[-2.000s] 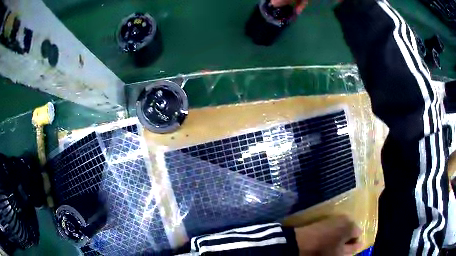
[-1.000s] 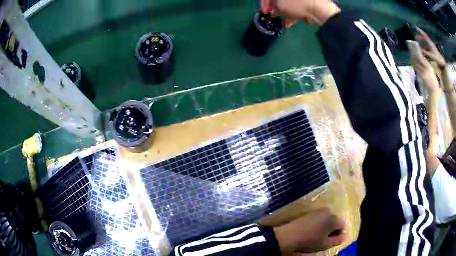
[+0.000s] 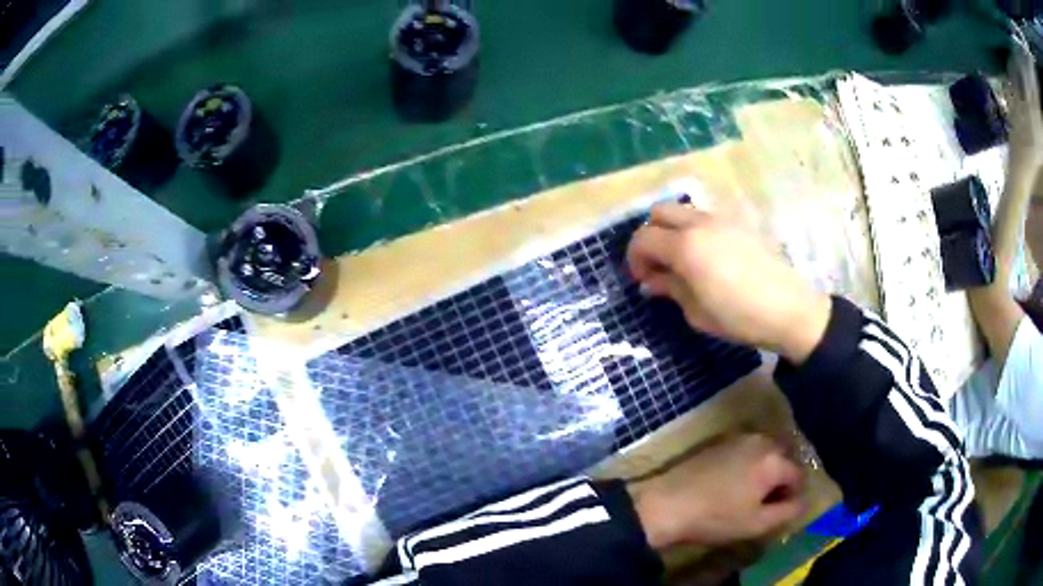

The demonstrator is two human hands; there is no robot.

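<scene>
A black die-cut sheet with pale grid lines (image 3: 458,321) lies in front of me, its lower left under wrinkled, glossy clear film (image 3: 458,441). My right hand (image 3: 726,275) is over the sheet's upper right part, fingertips bent down at its surface; whether they pinch a piece is hidden. My left hand (image 3: 726,492) is curled closed beside the sheet's lower right edge, with nothing visible in it. A black cylindrical unit (image 3: 270,260) stands at the board's upper left.
More black units stand on the green surface (image 3: 549,69). At left are a pale metal post (image 3: 97,212), a second gridded sheet (image 3: 143,401), a yellowish-handled brush or mallet (image 3: 66,343) and another unit (image 3: 149,538). At right, a white strip (image 3: 904,206) has units near another person's arm (image 3: 1012,229).
My right hand has left the unit on the green surface and come down to the sheet. My left hand stays curled near the same place. Units on the green surface appear shifted as the view moved.
</scene>
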